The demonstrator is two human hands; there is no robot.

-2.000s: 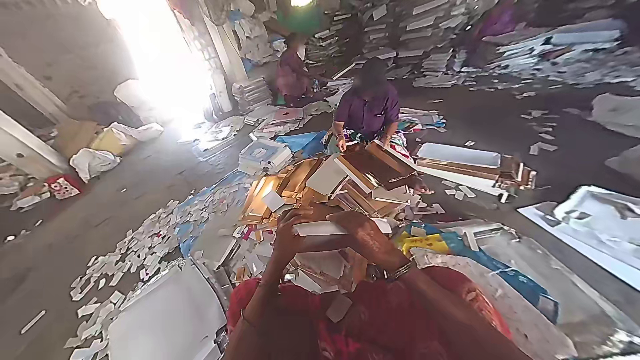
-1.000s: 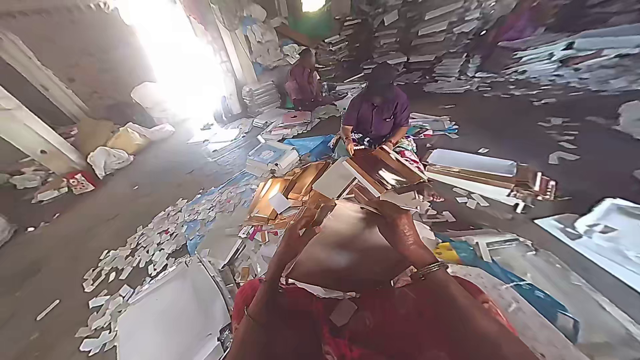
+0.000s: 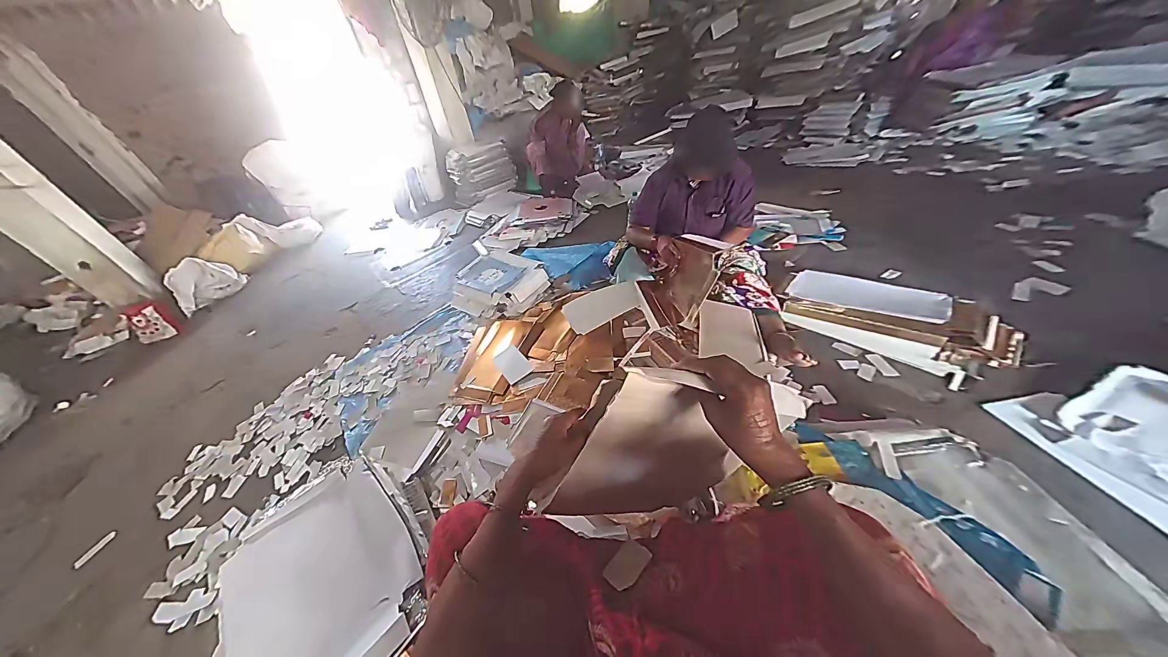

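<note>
A brown cardboard sheet with a pale strip along its far edge is held up over my lap, between both hands. My left hand grips its left side. My right hand holds the far right corner, the fingers on the pale flap. Just beyond the sheet lies a heap of brown and white card pieces. A small piece of card rests on the red cloth over my lap.
A co-worker in purple sits across the heap, handling card; another person sits farther back. A stack of white sheets stands at my left, beside scattered paper scraps. Long card strips lie at the right.
Two seconds ago my hands were close together on a narrow white edge; now they are apart with the broad brown sheet between them. The co-worker's brown card has been tilted more upright.
</note>
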